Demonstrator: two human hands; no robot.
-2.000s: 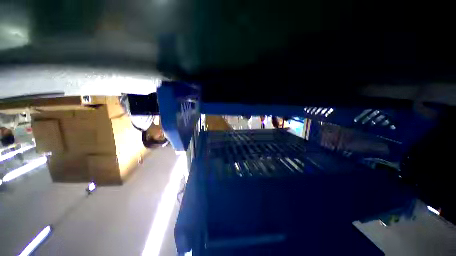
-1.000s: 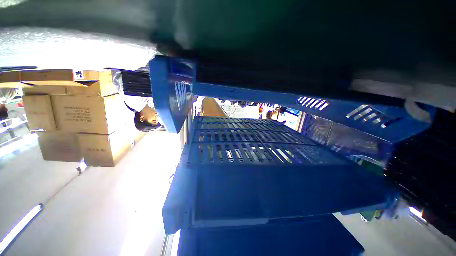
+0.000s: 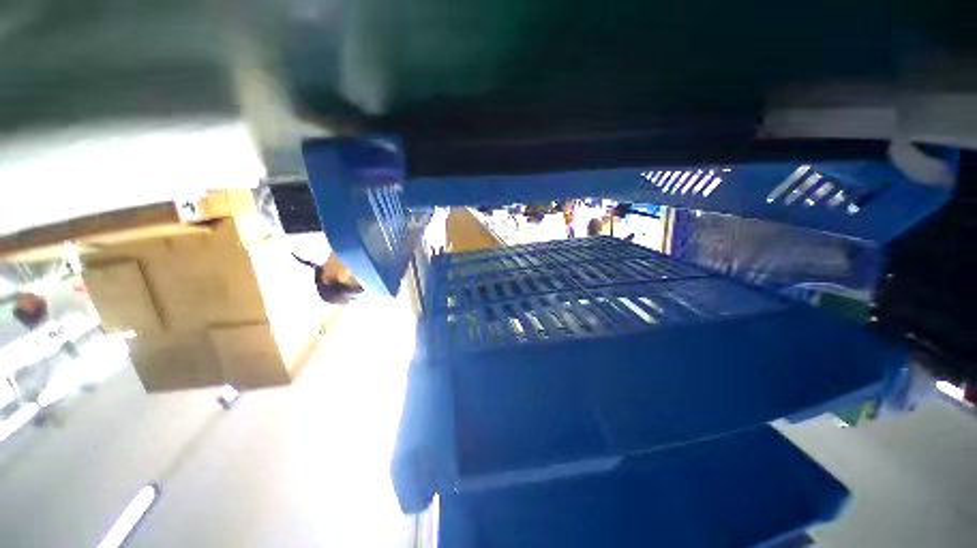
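Large blue slotted crates [image 3: 664, 375] fill the middle and lower right of the head view, one behind another. A blue crate rim with slots [image 3: 359, 203] lies nearer, under a dark green surface [image 3: 557, 64] along the top edge. A pale white sheet or padded edge [image 3: 129, 161], blurred, lies at the upper left. A pale band [image 3: 825, 120] crosses the dark area at the upper right. Neither of my hands can be made out.
Stacked brown cartons [image 3: 198, 300] stand at the left. Part of a person's head [image 3: 337, 278] shows beside them. A black stack with thin shiny edges [image 3: 937, 278] is at the right edge. Ceiling tube lights [image 3: 131, 516] show at the lower left.
The view has brightened since two seconds ago. Since one second ago the cartons and far crates have shifted slightly right in the picture, and the white material at the upper left looks more blurred.
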